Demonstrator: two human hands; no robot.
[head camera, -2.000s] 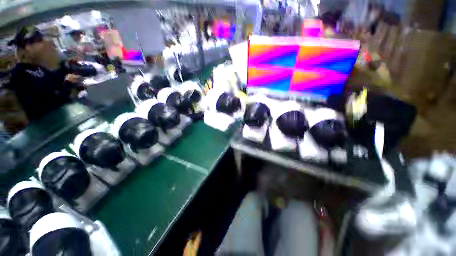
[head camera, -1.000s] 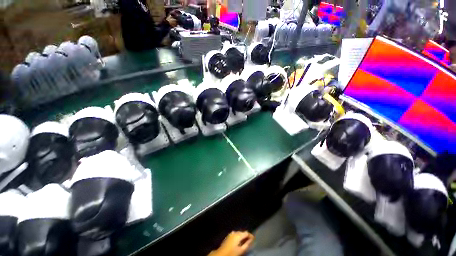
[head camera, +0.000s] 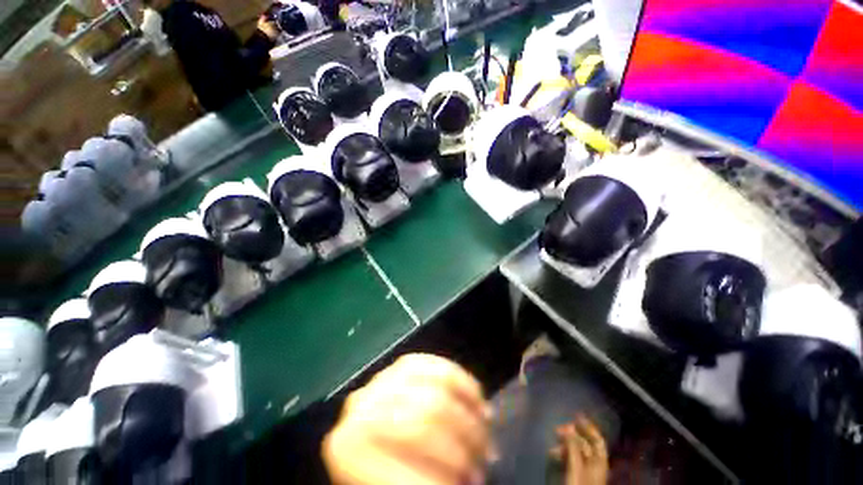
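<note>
Rows of white PTZ cameras with black balls stand on the green-topped bench, such as this camera (head camera: 308, 204). More cameras stand on the dark side bench, one (head camera: 596, 223) near its corner and another (head camera: 705, 294) further right. My left hand (head camera: 412, 422) is large and blurred at the bottom centre, above the bench's front edge. Its fingers look curled, and whether it holds anything is hidden. My right hand (head camera: 582, 453) is small at the bottom edge, partly cut off, over my dark-clothed leg. Neither hand touches a camera.
A monitor (head camera: 729, 76) with red and blue panes stands behind the side bench. Yellow-handled things (head camera: 589, 133) and cables lie left of it. Grey-white units (head camera: 85, 180) stand in a row at the far left. A person in black (head camera: 203, 47) works across the bench.
The view has swung from the side bench to the green bench, then moved closer to the corner. My left hand has risen and looks larger. My right hand has come into view.
</note>
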